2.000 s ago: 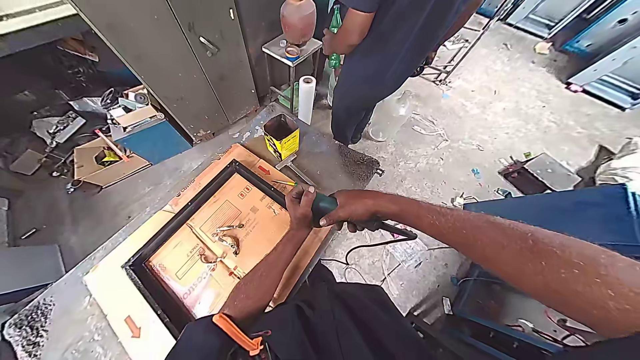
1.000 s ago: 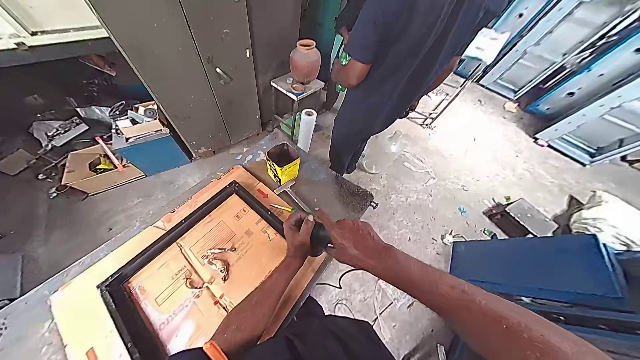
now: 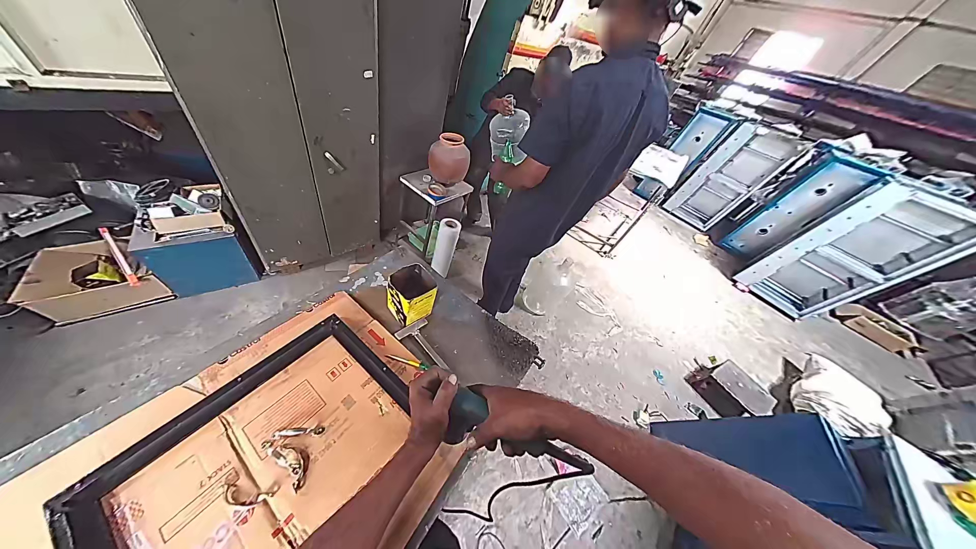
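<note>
Both my hands are on a dark green corded power tool (image 3: 465, 415) at the right edge of a black rectangular frame (image 3: 206, 395). My left hand (image 3: 431, 404) grips its front end beside the frame. My right hand (image 3: 518, 419) is wrapped around its rear body, where the black cord (image 3: 518, 482) leaves. The tool's working end is hidden. Under the frame lies printed cardboard (image 3: 343, 427), with small metal parts (image 3: 290, 457) on it. A screwdriver (image 3: 404, 361) with a green and yellow handle and a metal T-shaped tool (image 3: 423, 341) lie just beyond my left hand.
A yellow and black open tin (image 3: 412, 296) stands on the metal bench (image 3: 465, 335). Past it are a paper roll (image 3: 446, 248) and a small stand (image 3: 415, 185) with a clay pot (image 3: 449, 158). Two people stand behind, one nearby (image 3: 572, 130). A blue metal cabinet (image 3: 755, 465) is at right.
The view has tilted up, bringing a second person and more blue metal panels into sight. Both hands remain on the power tool at the frame's edge.
</note>
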